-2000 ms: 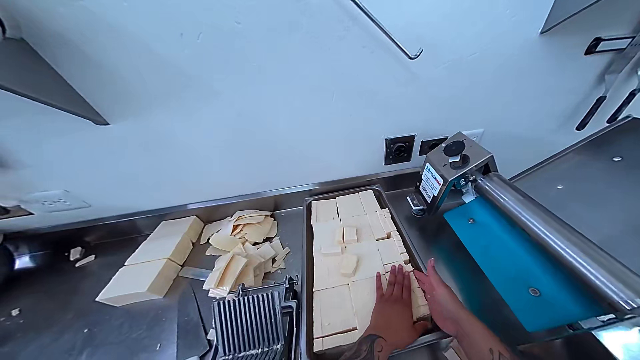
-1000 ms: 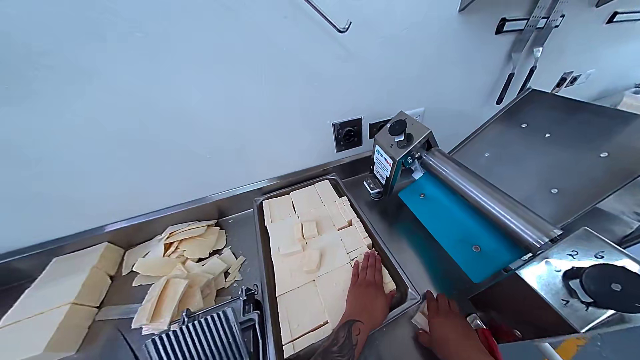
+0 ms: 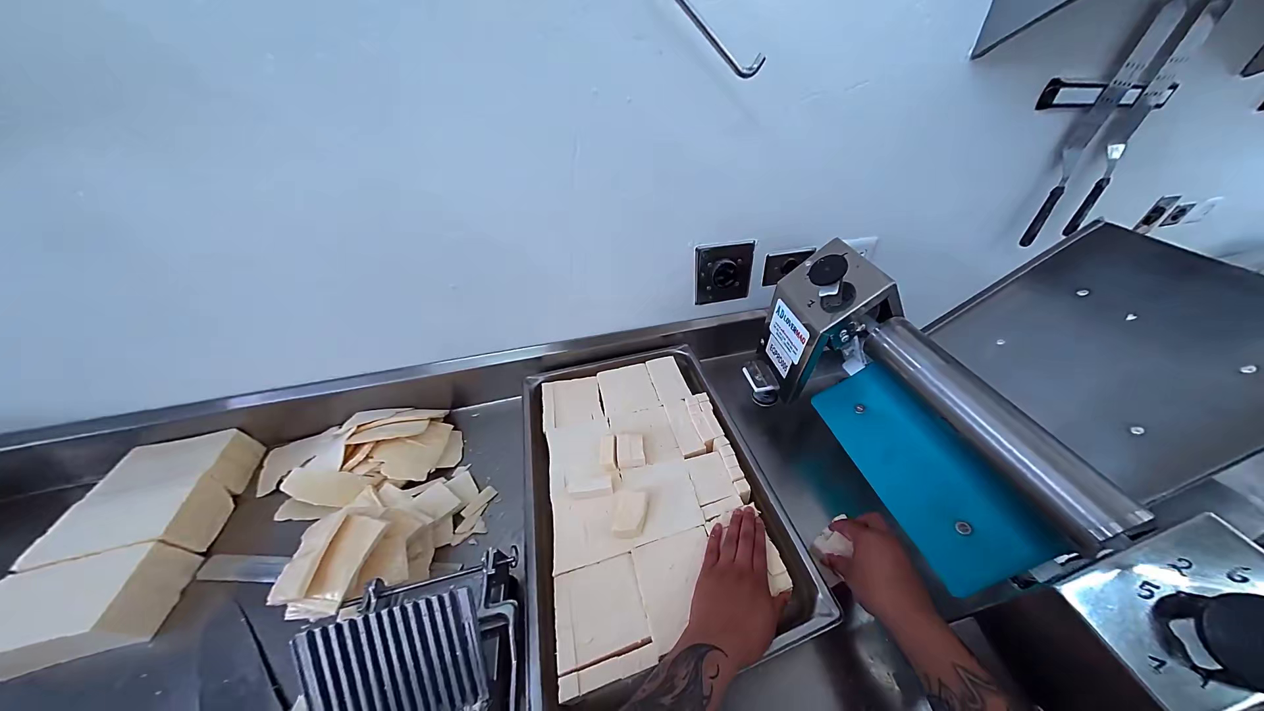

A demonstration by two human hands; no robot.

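Observation:
My left hand point(image 3: 733, 588) lies flat, palm down, on pale cheese-like slabs point(image 3: 597, 602) near the right side of a metal sheet pan point(image 3: 534, 494). The slabs lie side by side over the pan, with a few small loose pieces point(image 3: 629, 513) on top. Just right of the pan's rim, my right hand point(image 3: 874, 563) grips a small pale chunk point(image 3: 834, 543) between thumb and fingers, over the steel counter.
Pale blocks point(image 3: 118, 533) and thin trimmings point(image 3: 380, 474) lie left of the pan. A ridged metal press or slicer point(image 3: 390, 657) stands at the front. To the right is a dough sheeter's steel roller point(image 3: 997, 434) with a blue plate point(image 3: 928, 474). Spatulas point(image 3: 1126, 118) hang on the wall.
My right hand has moved off the pan's right edge, where it was two seconds ago, to the counter beside it. My left hand stays on the slabs.

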